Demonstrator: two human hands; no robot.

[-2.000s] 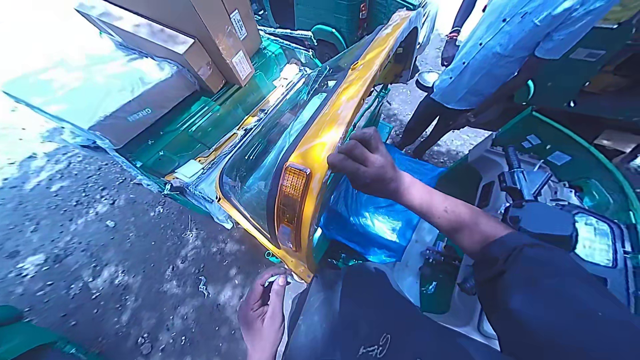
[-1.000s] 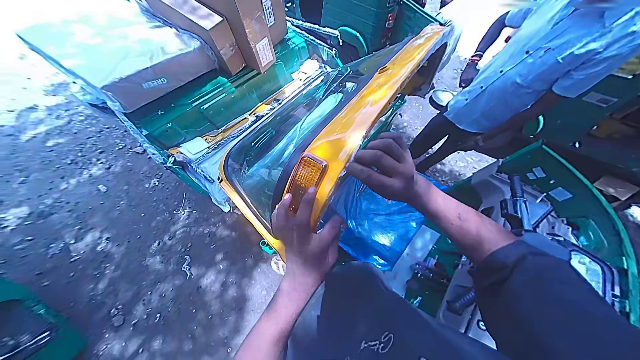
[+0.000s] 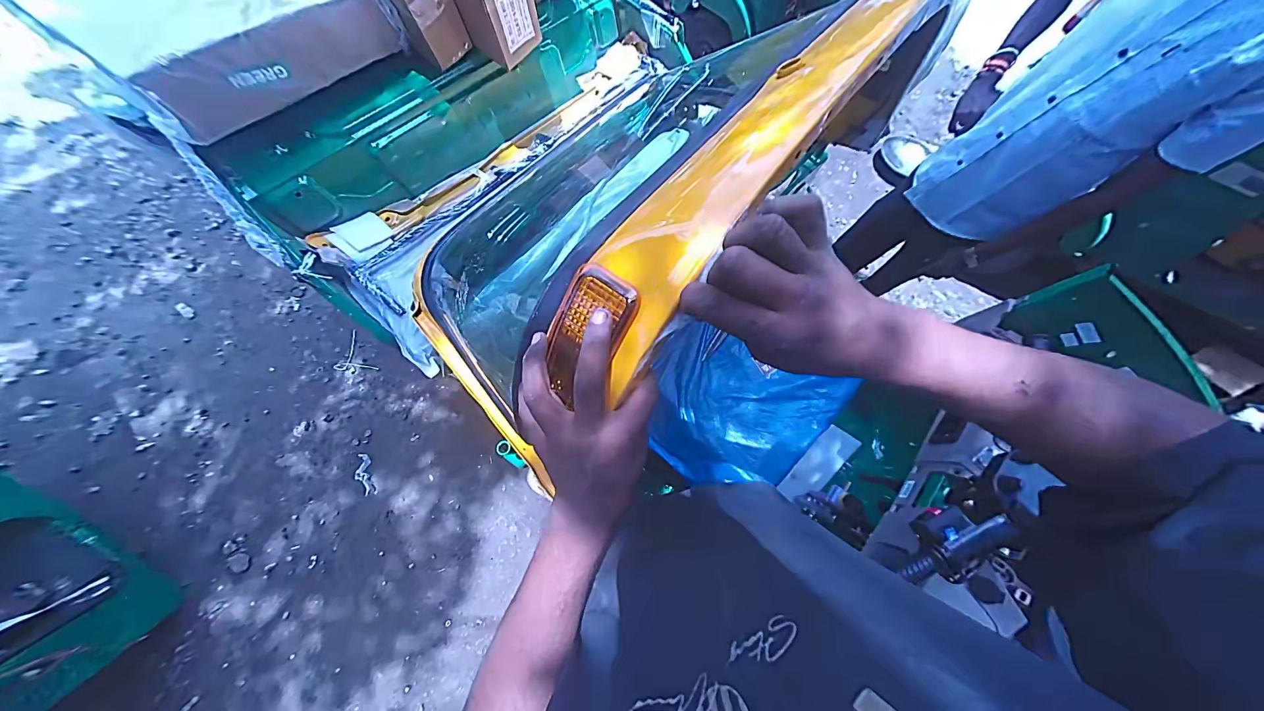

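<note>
My left hand (image 3: pixel 590 434) lies over the lower corner of a yellow windshield frame (image 3: pixel 681 227), fingers spread on an amber indicator lamp (image 3: pixel 604 298). Up and to the right, my right hand (image 3: pixel 780 286) has its fingers curled at the frame's right edge; clear plastic film seems to lie there, and whether the fingertips pinch it is hidden. The tinted windshield glass (image 3: pixel 553 227) fills the frame to the left of both hands. Below my right hand hangs a blue plastic sheet (image 3: pixel 741 405).
Behind the glass is a green vehicle body (image 3: pixel 365 163) with cardboard boxes (image 3: pixel 504 30). A person in a light blue shirt (image 3: pixel 1076 128) stands at upper right. Handlebar controls (image 3: pixel 963 543) are at lower right. Another green panel (image 3: pixel 89 583) is at lower left, on stony ground (image 3: pixel 247 444).
My left hand has moved up from below the frame's bottom corner onto the amber lamp. My right hand stays by the frame's right edge. The view has shifted somewhat.
</note>
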